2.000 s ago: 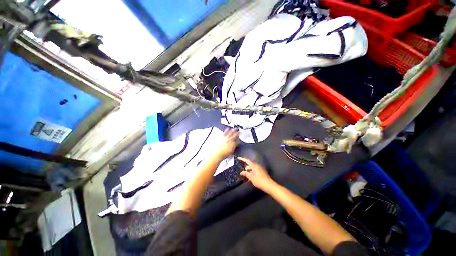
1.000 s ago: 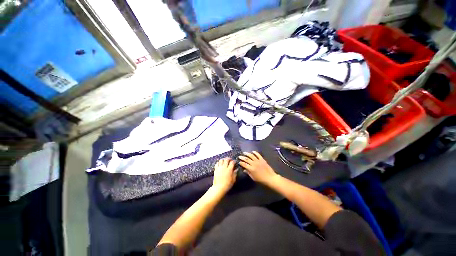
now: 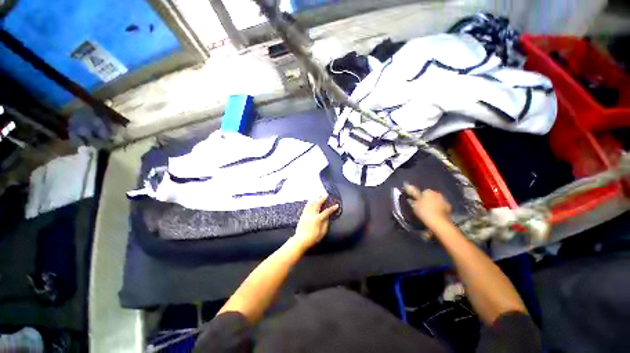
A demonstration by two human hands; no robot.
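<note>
A white garment piece with dark stripes (image 3: 242,172) lies on the dark padded pressing board (image 3: 351,219). A speckled dark-grey band (image 3: 221,222) runs along its near edge. My left hand (image 3: 316,219) rests on the band's right end, fingers on the cloth edge. My right hand (image 3: 430,205) is on the handle of the steam iron (image 3: 401,208), at the right of the board. The hand hides most of the handle. The iron stands on the dark table cover.
A pale rope-wrapped hose (image 3: 373,120) hangs across the view to the iron. A striped garment pile (image 3: 442,86) lies at back right, beside red baskets (image 3: 494,180). A blue bar (image 3: 237,114) stands at the back. A blue bin (image 3: 399,298) is below the table edge.
My right hand has moved right from the cloth edge to the iron's handle. My left hand has shifted slightly up onto the band's end. The view has shifted too.
</note>
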